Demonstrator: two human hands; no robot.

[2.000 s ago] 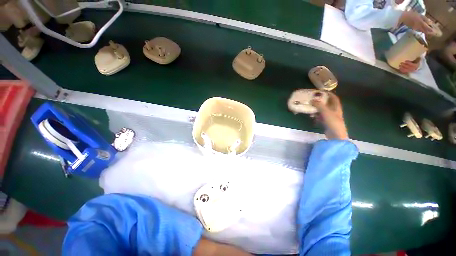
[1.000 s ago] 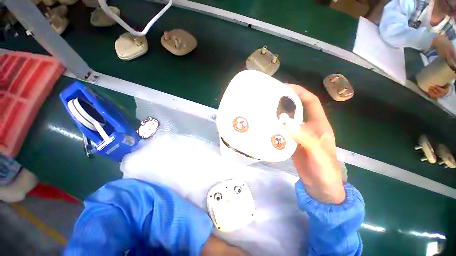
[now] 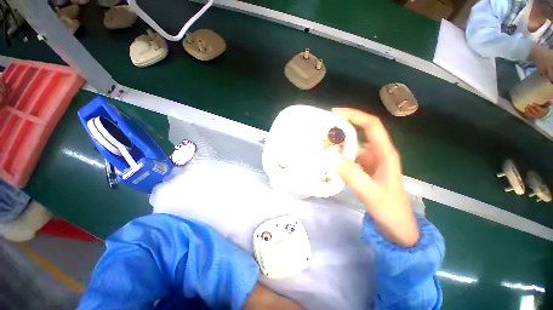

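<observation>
My right hand [image 3: 379,175] holds a bright cream rounded-square shell [image 3: 297,148] by its right side, above the metal edge of the belt. Its face, turned towards me, shows a dark round hole at the upper right and small copper-coloured spots; glare hides detail. A flat cream cover [image 3: 282,251] with two dark-ringed holes lies on the white protective sheet [image 3: 339,242] in front of me. My left sleeve and a bit of wrist show at the bottom; the left hand is cut off by the lower edge.
Two-post covers [image 3: 305,69] are spaced along the green belt [image 3: 254,54]. At left are a blue tape dispenser [image 3: 124,145], a small whitish plate [image 3: 183,152] and a coral-red tray [image 3: 36,115]. A white cable loop hangs at upper left. Another person's hands hold a beige housing [image 3: 533,94].
The tub has gone from the bench. My right hand has come back from the belt and holds the shell, which tilted and dropped slightly in the last second. Belt covers have shifted left.
</observation>
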